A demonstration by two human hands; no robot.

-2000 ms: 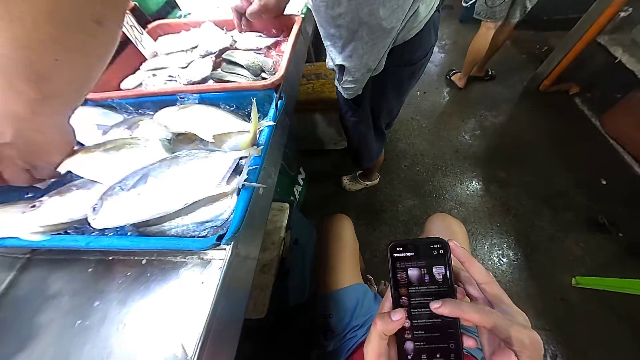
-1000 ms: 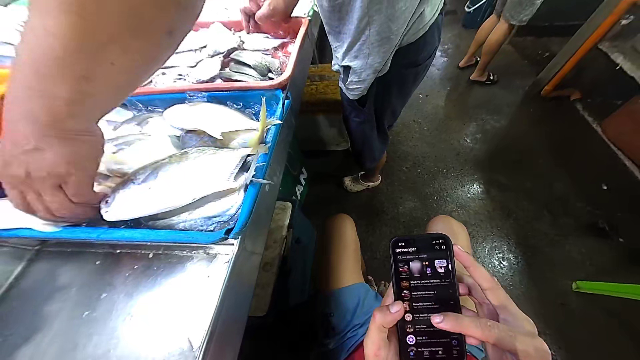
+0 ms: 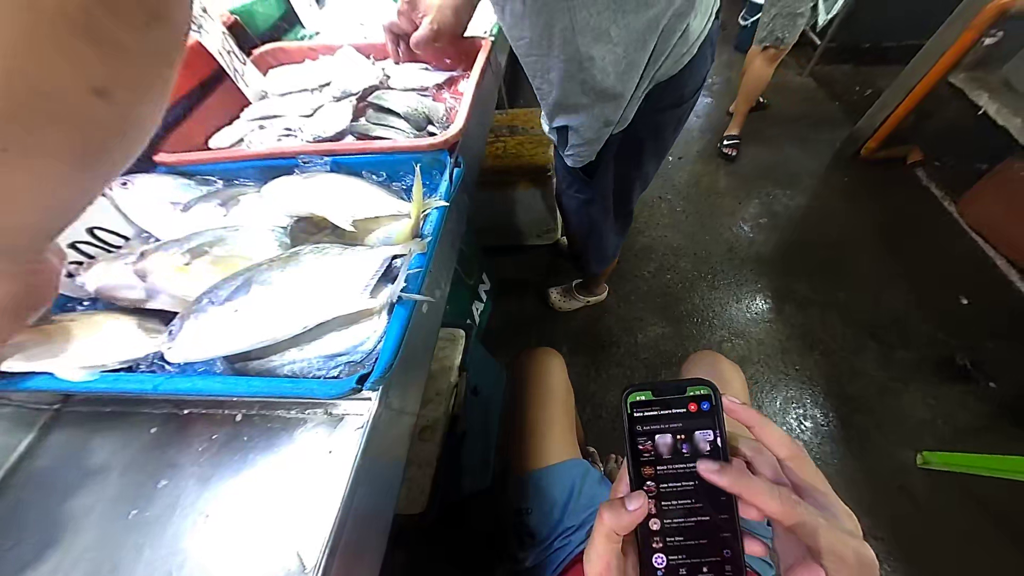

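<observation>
A black smartphone (image 3: 684, 488) with a lit screen stands over my lap, its display showing a list and a banner at the top. My left hand (image 3: 612, 524) holds the phone's left edge, the thumb at the side of the screen. My right hand (image 3: 800, 496) wraps the phone from the right and behind, with one finger or thumb over the middle of the screen. Which fingers bear the phone's weight is partly hidden. Blue shorts (image 3: 560, 504) and my bare knees show beneath and beside it.
Left, a metal counter (image 3: 184, 480) bears a blue tray (image 3: 320, 388) of large fish and a red tray (image 3: 320, 152) of smaller fish. Other people's arms reach over both. A person in a grey shirt (image 3: 616, 72) stands ahead on a wet floor (image 3: 736, 256). A green strip (image 3: 968, 464) lies right.
A green-topped banner has appeared on the phone's screen. My right finger has moved up the screen. The co-worker's hand at the blue tray has moved left, mostly out of view.
</observation>
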